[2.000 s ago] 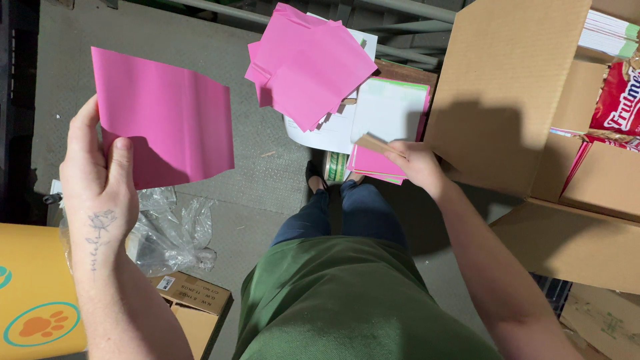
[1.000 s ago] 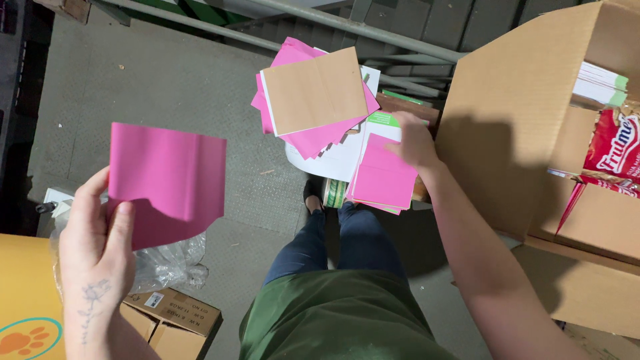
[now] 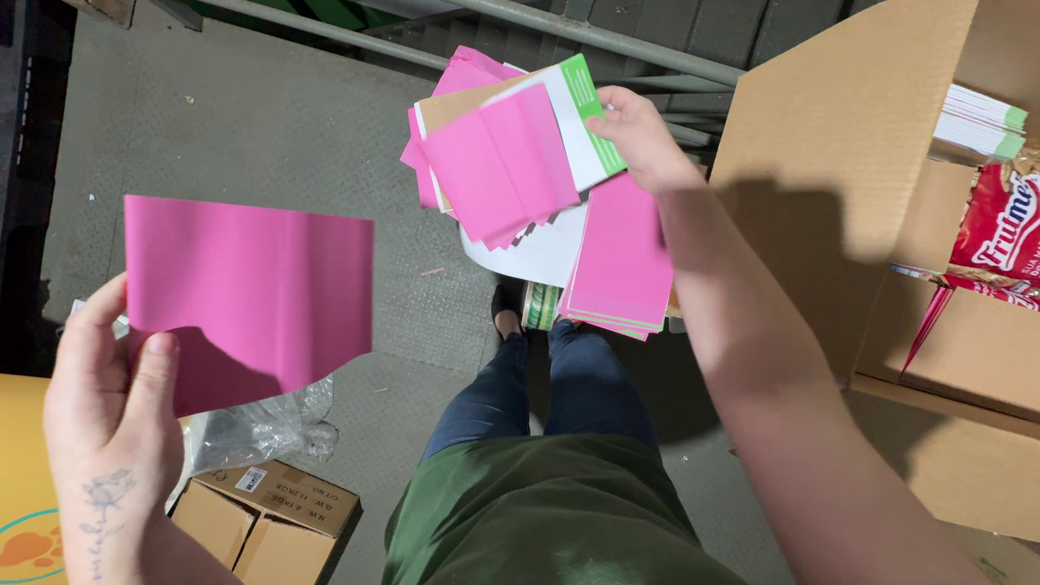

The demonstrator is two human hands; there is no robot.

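Observation:
My left hand [image 3: 122, 406] grips a pink sheet [image 3: 236, 301] at its lower left edge, thumb in front; whether it is one sheet or several I cannot tell. My right hand [image 3: 626, 130] pinches the green-striped end of a white sheet [image 3: 569, 122], which lies with a pink sheet [image 3: 512, 154] over a tan card [image 3: 463, 106] and a fanned pile of pink sheets [image 3: 471, 73]. Under my right forearm is a neater stack of pink and green-edged sheets [image 3: 621, 260]. A large white sheet [image 3: 528, 252] shows below the pile.
On the right, an open cardboard box [image 3: 837, 138] holds white-and-green papers [image 3: 979, 122] and red snack packets [image 3: 1003, 219]. Lower left are clear plastic film [image 3: 268, 426], a closed cardboard box [image 3: 268, 520] and a yellow surface [image 3: 24, 455]. Metal rails [image 3: 569, 28] run behind the pile.
A second ago the tan card lay uncovered on the pile; now a white-and-green sheet and a pink one cover part of it. My right hand has moved up to the pile. My left hand still holds pink paper.

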